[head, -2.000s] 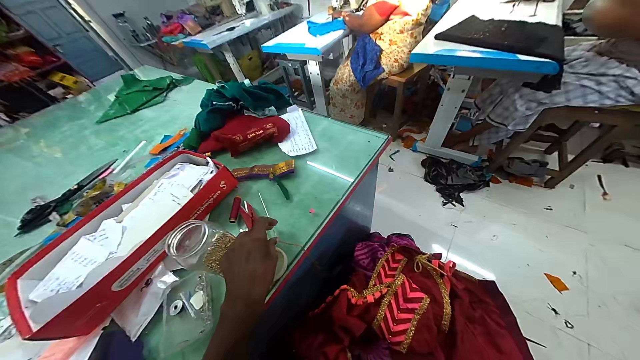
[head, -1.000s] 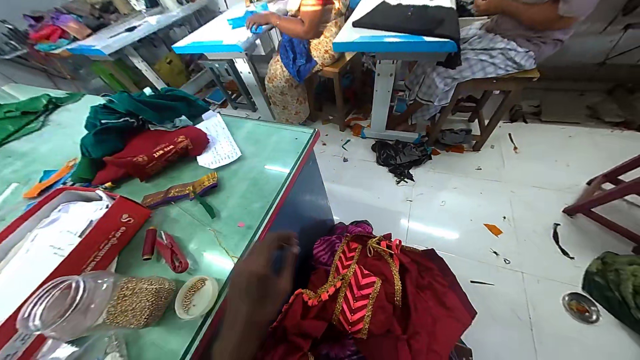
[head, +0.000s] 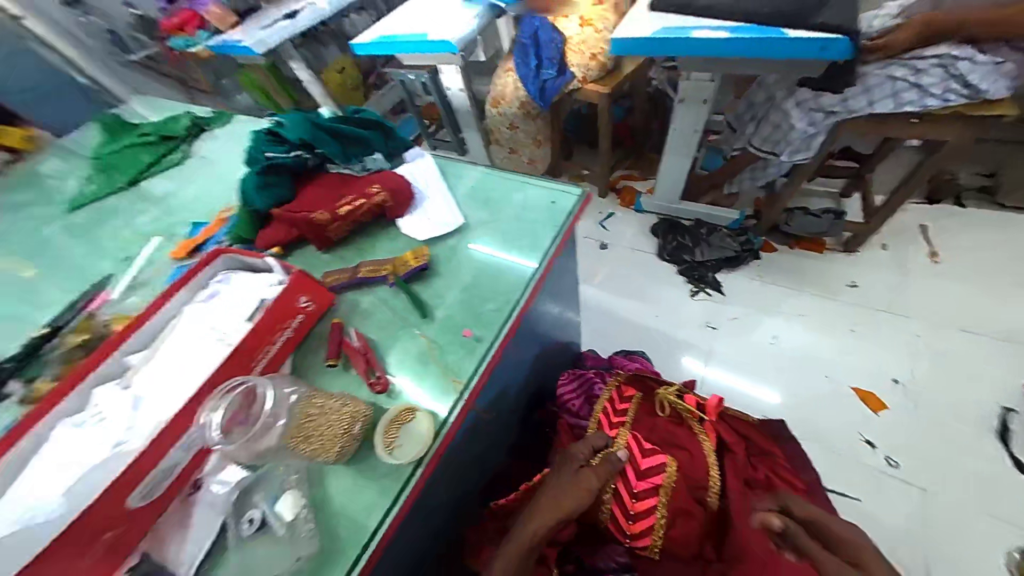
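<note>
A maroon garment [head: 744, 496] with pink chevron panels and gold beaded trim lies bunched below the table edge. My left hand [head: 572, 480] rests on its gold trim, thumb and fingers closed on the cloth. At the garment's right side is my right hand [head: 808, 532], blurred, fingers apart; whether it touches the cloth is unclear. On the green glass-topped table, a clear plastic jar [head: 320, 424] of gold beads lies on its side beside a round lid [head: 405, 434] holding some beads. Red-handled thread snips [head: 366, 362] lie next to a maroon thread spool [head: 334, 344].
A red cardboard box [head: 276, 336] of papers spans the table's left. Behind it are a maroon cloth bundle [head: 340, 210], teal cloth [head: 320, 148] and a paper sheet [head: 430, 196]. Two people sit at blue-edged tables [head: 732, 46]. Black cloth scraps [head: 704, 252] lie on the floor.
My left hand has come onto the garment's chevron panel. My right hand shows at the lower right. Two seconds ago, a hand was over the table by the beads and snips.
</note>
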